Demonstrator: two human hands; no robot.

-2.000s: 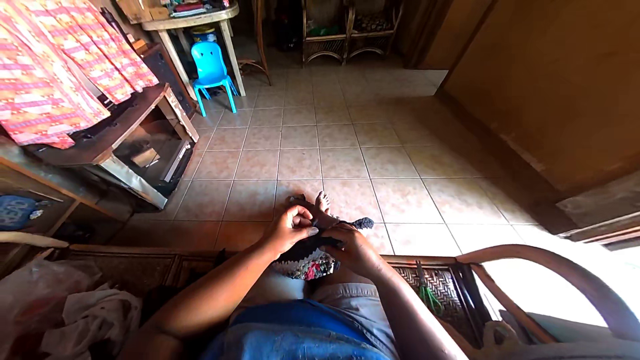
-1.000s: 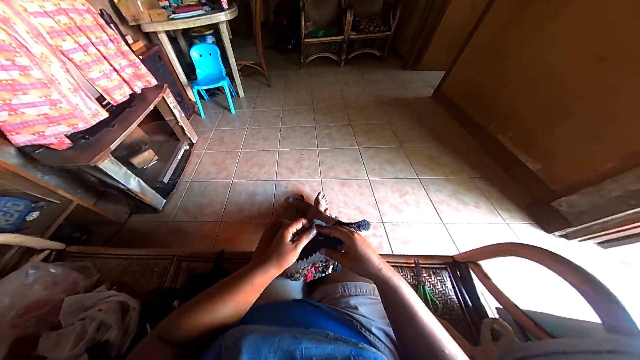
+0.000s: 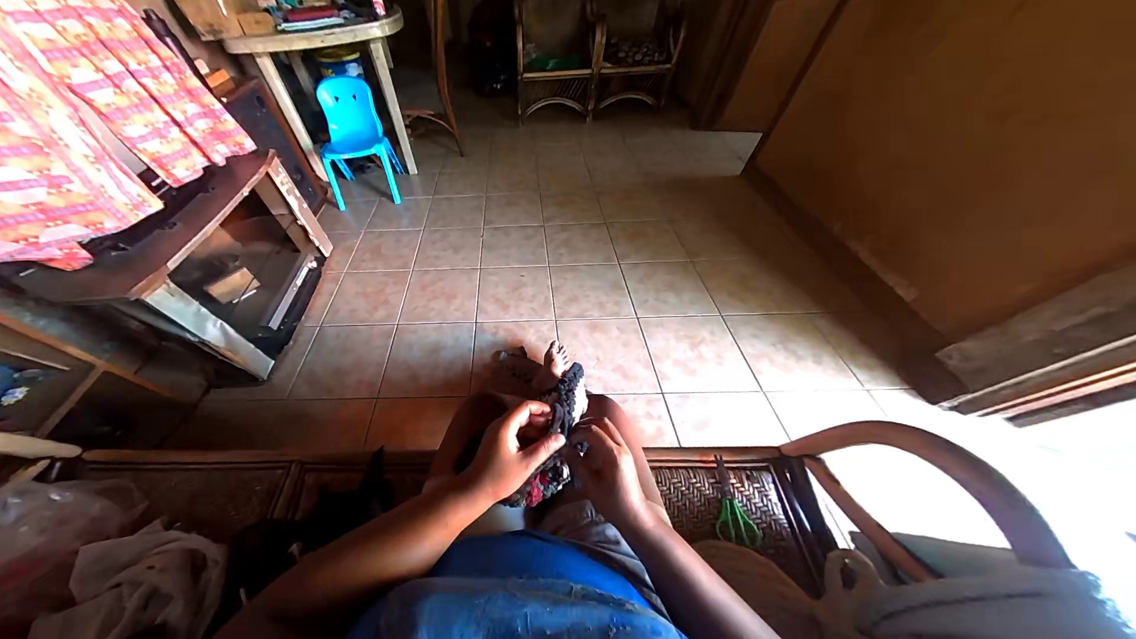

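Note:
Above my lap is a dark, knotted textile piece [image 3: 570,388] with white, red and green parts lower down. My left hand [image 3: 517,448] pinches its left side between thumb and fingers. Against its right side, my right hand [image 3: 605,461] has curled fingers gripping a small dark bit of the material. Both hands are close together, and the textile extends upward beyond them toward my bare foot. The fingertips partly hide what they grip.
Scissors with green handles [image 3: 737,522] lie on the woven rattan seat at my right, inside the curved armrest [image 3: 923,453]. Plastic bags [image 3: 142,568] lie at my left. Ahead are a blue child's chair [image 3: 352,124], a table [image 3: 319,37] and a wooden TV stand [image 3: 213,257].
The textile's dark end, which pointed to the right, now points up and away from me. My hands have shifted around it, and my right hand is lower.

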